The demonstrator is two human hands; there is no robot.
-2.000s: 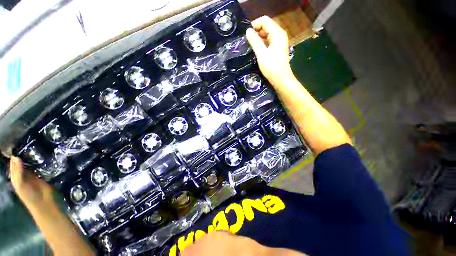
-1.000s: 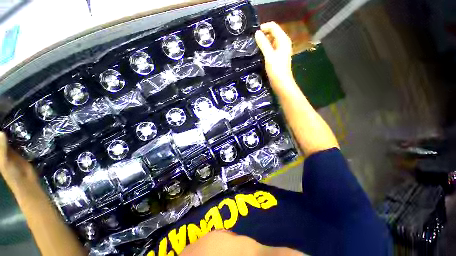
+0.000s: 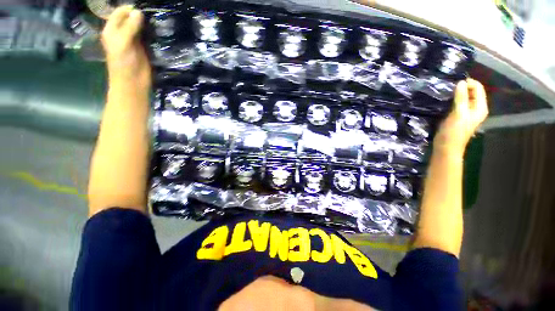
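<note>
A large black blister tray (image 3: 286,79) is held out in front of my chest. It carries rows of round parts with silver centres, and crinkled, glossy clear strips run across it between the rows. My left hand (image 3: 125,30) grips its upper left corner. My right hand (image 3: 467,109) grips its right edge near the upper right corner. Both hands are bare, and some fingertips are hidden behind the tray edge. The tray's near edge is close to my shirt.
A white surface (image 3: 426,12) with a curved edge lies beyond the tray at the upper right. Green surfaces (image 3: 55,79) show at the left. Grey floor (image 3: 36,225) with a yellow line (image 3: 45,182) lies at the lower left. A pale ring (image 3: 100,7) is by my left hand.
The tray has turned from a steep slant to nearly level across the view and shifted right. Both hands still hold it; my left hand is now higher in view and my right hand lower and further right.
</note>
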